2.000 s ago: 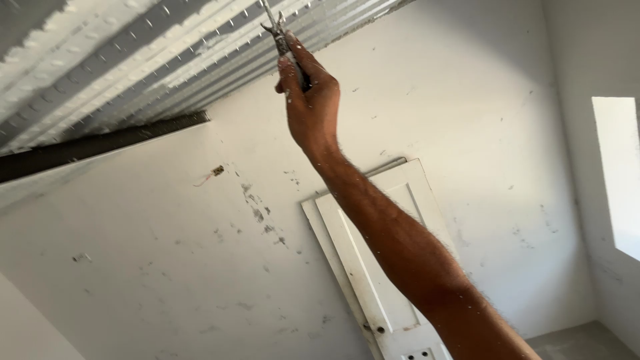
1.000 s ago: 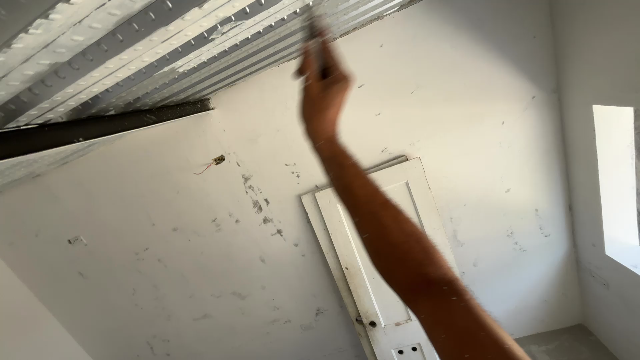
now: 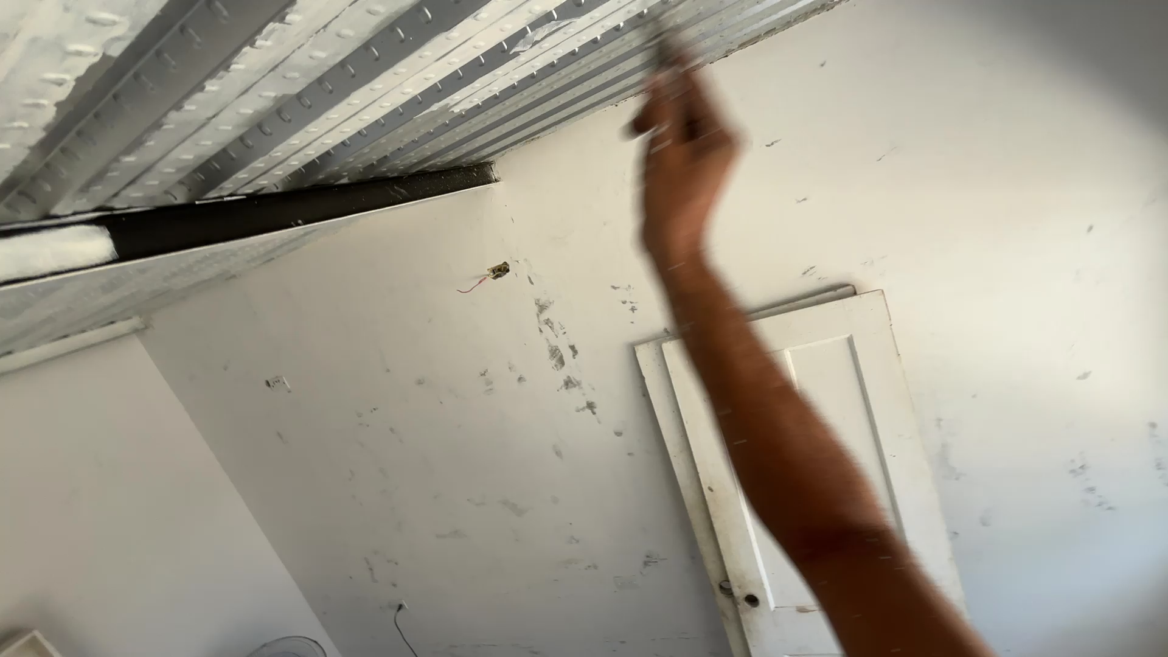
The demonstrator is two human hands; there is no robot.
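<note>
My right hand [image 3: 684,146] is raised on a bare arm at the upper middle of the head view, blurred by motion. Its fingers are closed round the handle of a thin tool [image 3: 659,41], whose upper end is too blurred to name and lies against or just below the ribbed metal ceiling [image 3: 365,82]. White paint covers parts of the ceiling ribs, while other strips show grey metal. Whether the tool touches the metal cannot be told. My left hand is out of view.
A dark steel beam [image 3: 301,212], partly white at its left end, runs under the ceiling. White panelled doors [image 3: 912,456] lean on the scuffed wall [image 3: 438,411]. Wires poke from a wall hole [image 3: 498,270]. A round clear rim [image 3: 287,646] shows at the bottom left.
My right hand stays raised near the ceiling with the tool in it; its fingers and the tool have blurred since the earliest frame. The view has shifted slightly, showing more of the left wall.
</note>
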